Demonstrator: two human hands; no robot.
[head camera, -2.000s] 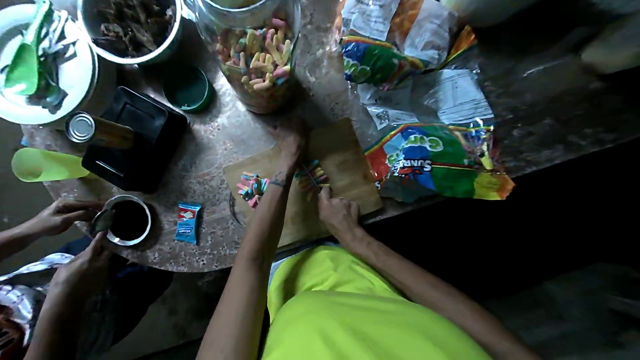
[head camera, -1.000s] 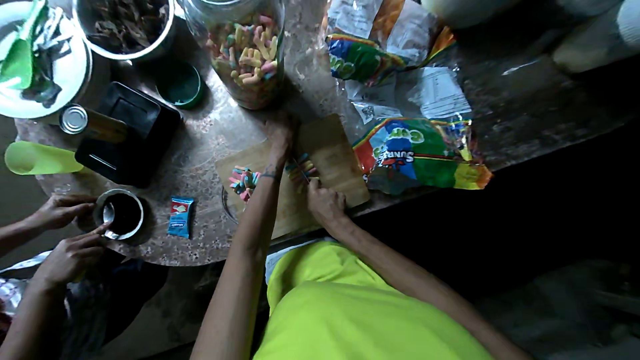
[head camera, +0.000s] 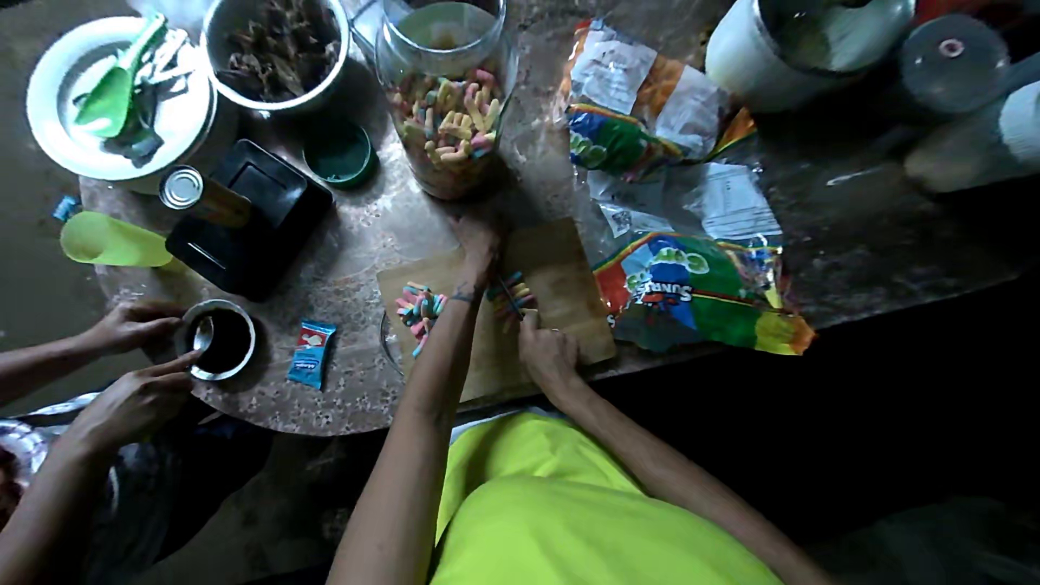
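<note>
On a wooden cutting board (head camera: 569, 268), my right hand (head camera: 548, 345) grips a knife (head camera: 509, 294), its blade over a row of striped gummy worms (head camera: 520, 294). My left hand (head camera: 478, 240) is at the board's far edge, close to the base of a large glass jar (head camera: 443, 122) of gummy worms; its fingers are dim, and whether they hold anything is unclear. A pile of cut gummy pieces (head camera: 420, 310) lies on the board to the left of my left forearm.
Candy bags (head camera: 682, 284) lie right of the board. Leftward are a blue sachet (head camera: 312, 353), a black container (head camera: 252, 219), a can (head camera: 182, 188), a green lid (head camera: 340, 154), a yellow-green cup (head camera: 114, 240) and bowls (head camera: 276, 101). Another person's hands (head camera: 142, 390) hold a spoon at a cup (head camera: 219, 340) of dark liquid.
My hands stay at the board, with no plain change in their hold. The other person's hands have shifted slightly around the cup, where the spoon now dips in.
</note>
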